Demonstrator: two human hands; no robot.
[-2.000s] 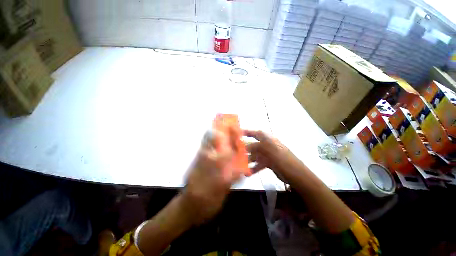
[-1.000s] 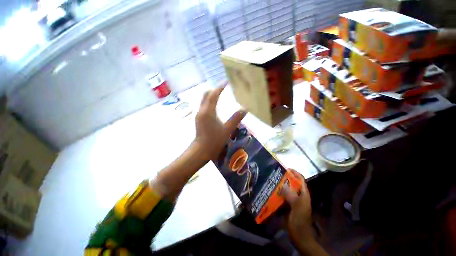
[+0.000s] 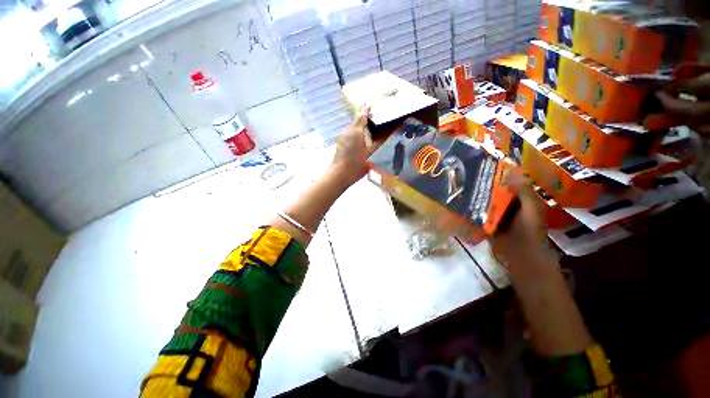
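Note:
The retail box (image 3: pixel 436 175) is held tilted in front of the brown carton, its dark face with an orange coil picture showing. My right hand (image 3: pixel 520 214) grips its right orange end. My left hand (image 3: pixel 354 148) is at the carton's near side, beside the left end of the retail box; whether it grips the carton or the box cannot be told. The brown carton (image 3: pixel 389 95) stands on the table, its lower part largely hidden by the box and my hand.
Stacked retail boxes (image 3: pixel 584 93) stand at the right, with another person's hand (image 3: pixel 693 97) against them. A crumpled clear bag (image 3: pixel 428 242) lies on the table (image 3: pixel 195 256). A bottle (image 3: pixel 226 120), a tape ring (image 3: pixel 274 172) and pale stacks (image 3: pixel 405 39) are at the back.
The view has turned right. The retail box has come to the carton, from upright in my hands to tilted across its front. My left hand has moved from open above the box to the carton's side.

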